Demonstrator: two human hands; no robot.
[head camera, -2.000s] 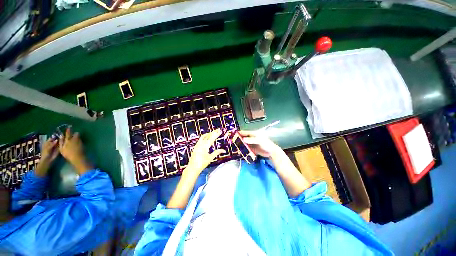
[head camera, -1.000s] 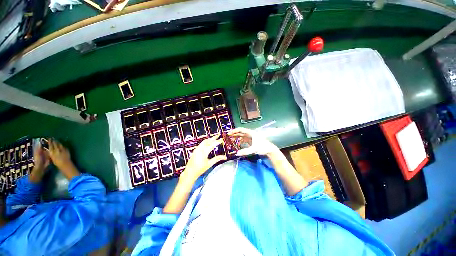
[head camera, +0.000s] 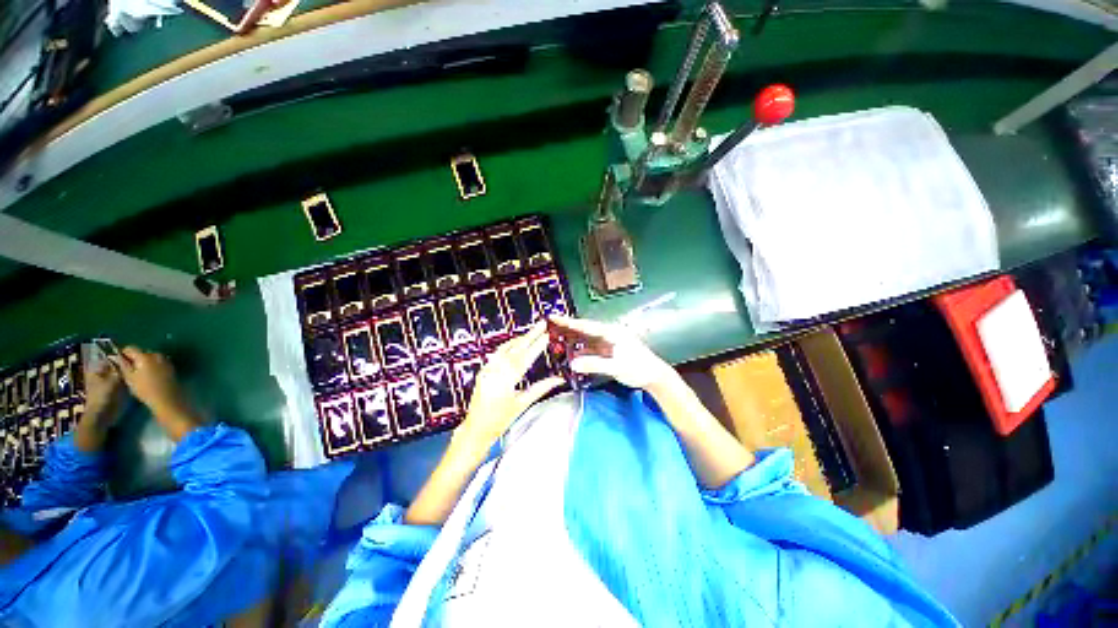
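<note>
A small dark reddish phone unit (head camera: 566, 348) is held between my two hands, just over the front right corner of the parts tray. My left hand (head camera: 505, 378) grips its left side. My right hand (head camera: 623, 356) grips its right side, with fingers over part of it. The black parts tray (head camera: 423, 329) holds rows of phone housings with dark screens and gold rims. Its front right slots are partly hidden by my hands. The green arbor press (head camera: 638, 160) stands behind right, its brown fixture (head camera: 609, 255) uncovered.
A thin white stick (head camera: 650, 304) lies right of the tray. White sheets (head camera: 858, 215) lie right of the press lever's red ball (head camera: 774, 104). Three loose units lie behind the tray, one here (head camera: 468, 176). Another person's hands (head camera: 135, 378) work at left. An open cardboard box (head camera: 846, 417) sits below the bench edge.
The unit in my hands was tilted with its screen and gold rim showing; it now shows a dark reddish side. My hands have drawn closer together around it.
</note>
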